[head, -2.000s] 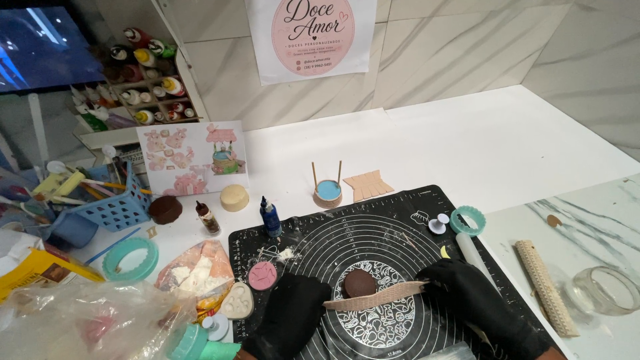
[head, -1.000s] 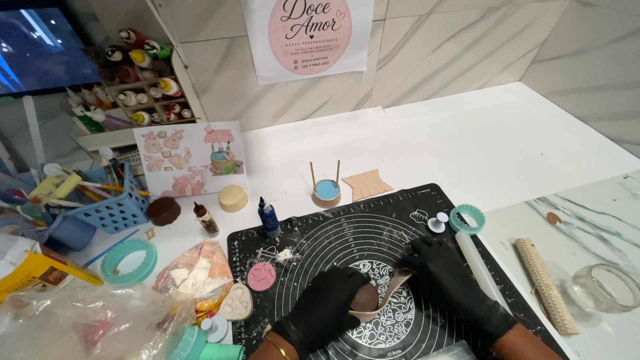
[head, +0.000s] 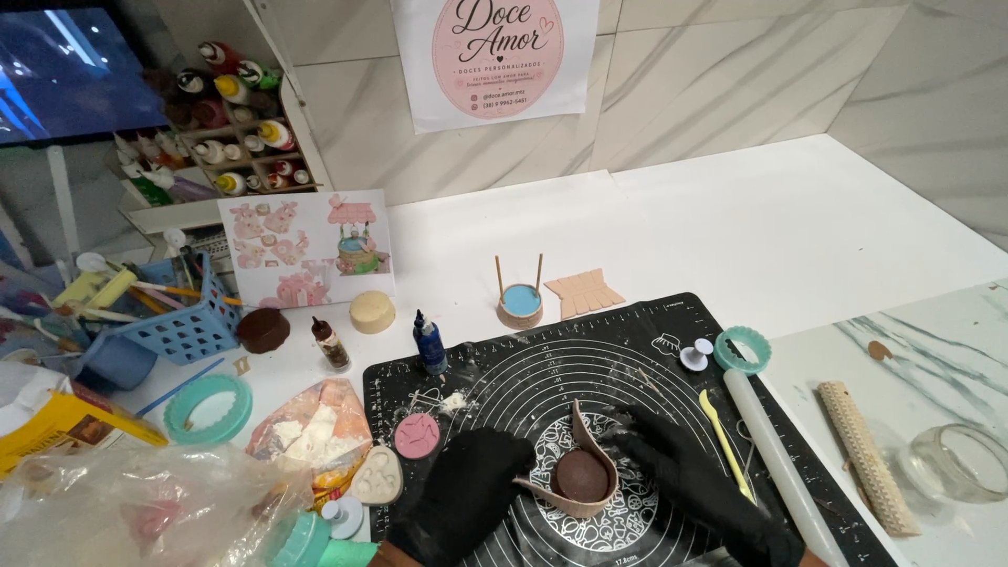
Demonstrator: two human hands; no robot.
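A dark brown round disc, seemingly chocolate-covered (head: 581, 475), lies on the black patterned mat (head: 504, 386). A beige textured strip of modelling paste (head: 579, 508) curves around its near and right sides, with both ends standing away from it. My left hand (head: 480, 484), in a black glove, has its fingertips at the strip's left end; its grip is partly hidden. My right hand (head: 677, 465), also gloved, is beside the strip's right side with fingers apart. Behind the mat stands a small well-shaped piece with a blue top and two sticks (head: 520, 299), next to a beige pleated paste piece (head: 584, 292).
A white rolling pin (head: 780, 465), a yellow modelling tool (head: 724, 441) and a textured roller (head: 866, 457) lie at right, near a glass jar (head: 957, 465). Left are a blue bottle (head: 429, 342), a pink disc (head: 416, 435), a plastic bag (head: 142, 512) and a blue basket (head: 181, 319).
The strip, stretched nearly straight in front of the disc two seconds ago, now bends around it. My right hand has moved away from the disc, which is uncovered again.
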